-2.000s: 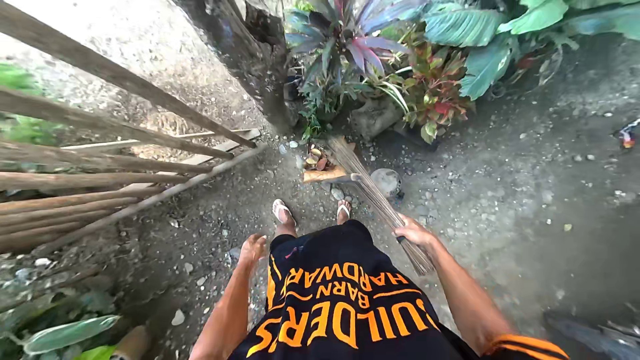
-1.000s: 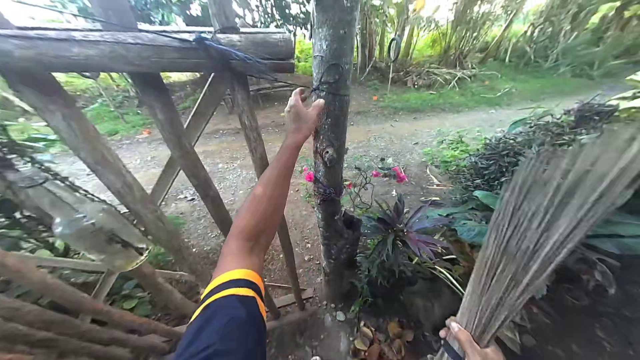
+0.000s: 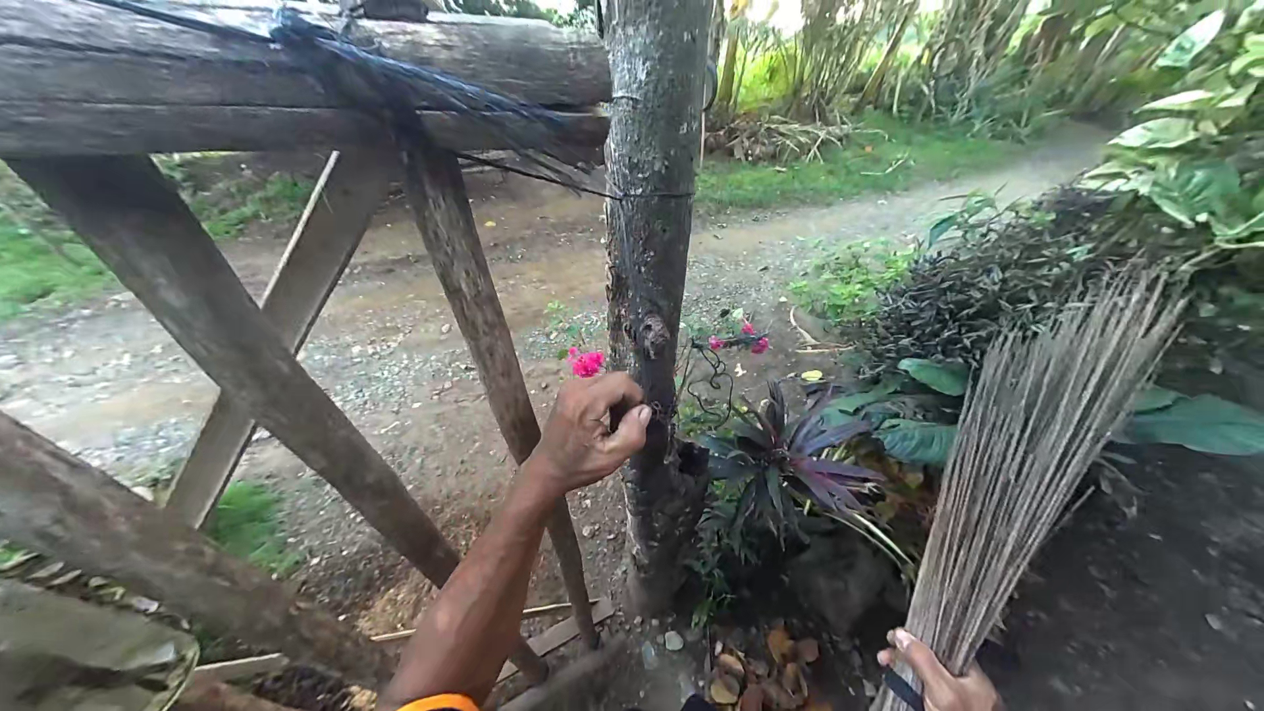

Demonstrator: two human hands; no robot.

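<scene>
My left hand is in front of the lower part of a tree trunk, its fingers curled with thumb and forefinger close together; whether something thin is between them I cannot tell. At the lower right my right hand grips a stick broom near its bound end, the bristles pointing up. Dark cord runs round the trunk above my left hand, and blue twine is tied over the wooden rail of the fence at the left.
Slanting wooden poles of the fence fill the left side. A purple-leaved plant grows beside the trunk's base, with dry leaves on the ground below. Leafy shrubs stand at the right, and a gravel path passes behind.
My left hand has moved down along the trunk from the cord near the rail's height. The broom, low in my right hand two seconds ago, is now raised with bristles up.
</scene>
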